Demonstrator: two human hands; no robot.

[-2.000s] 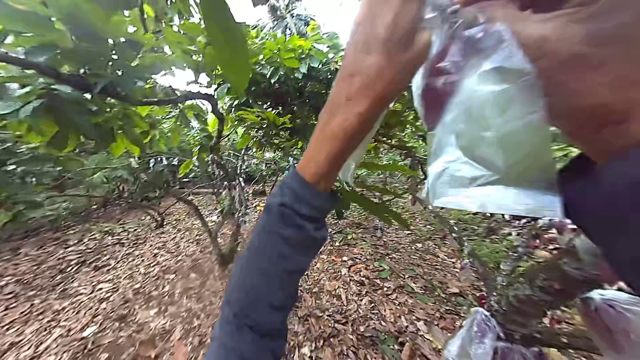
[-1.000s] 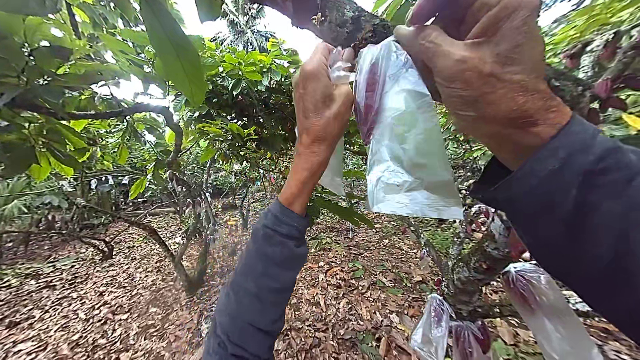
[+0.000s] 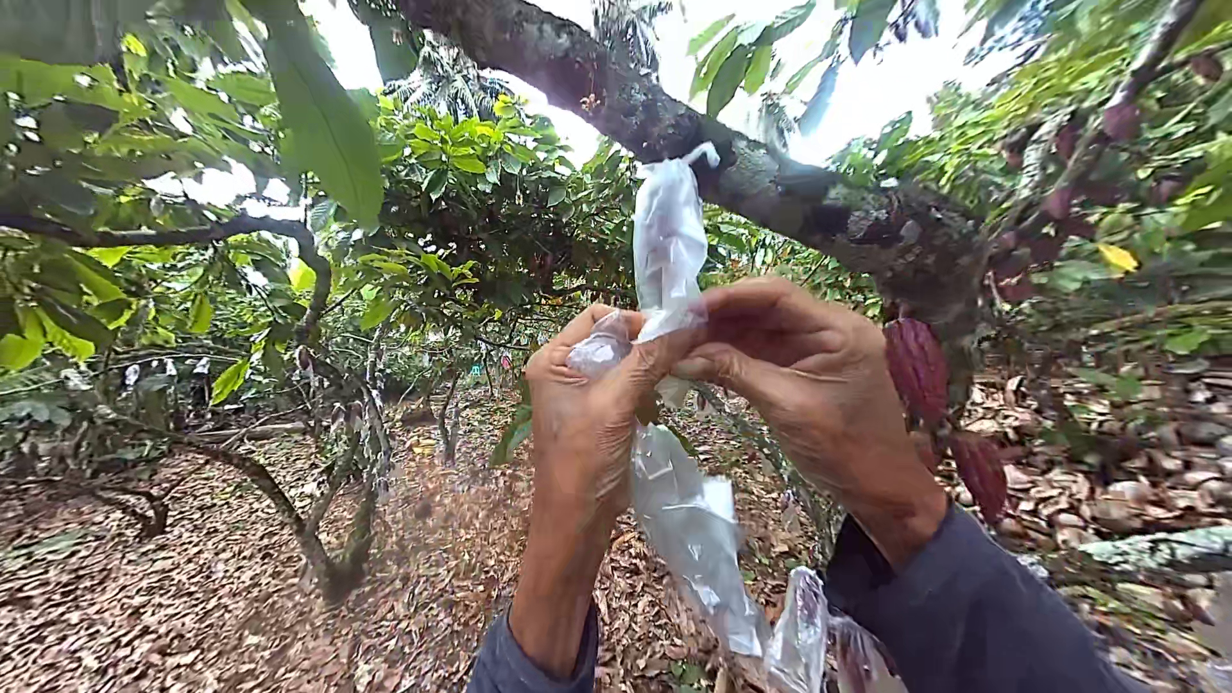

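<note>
A translucent plastic bag point(image 3: 668, 236) hangs knotted at its top from a thick cacao branch point(image 3: 597, 82). Below it, my left hand point(image 3: 587, 404) holds crumpled clear plastic between thumb and fingers. My right hand point(image 3: 818, 385) meets it at the thumbs, its fingertips pinching the plastic by the hanging bag's lower end. A long loose plastic sleeve point(image 3: 693, 529) hangs under my hands; whether it joins the plastic in my fingers is hidden.
Bare reddish cacao pods point(image 3: 917, 371) hang from the trunk at right. Bagged pods point(image 3: 804, 626) are low in the middle. A low forked tree point(image 3: 337, 568) stands at left on leaf litter point(image 3: 433, 616). A large leaf point(image 3: 322, 115) droops at upper left.
My hands have come down from the branch, where they were around the top of a bag with a reddish pod a second ago. They now meet lower, in front of me. The view has shifted.
</note>
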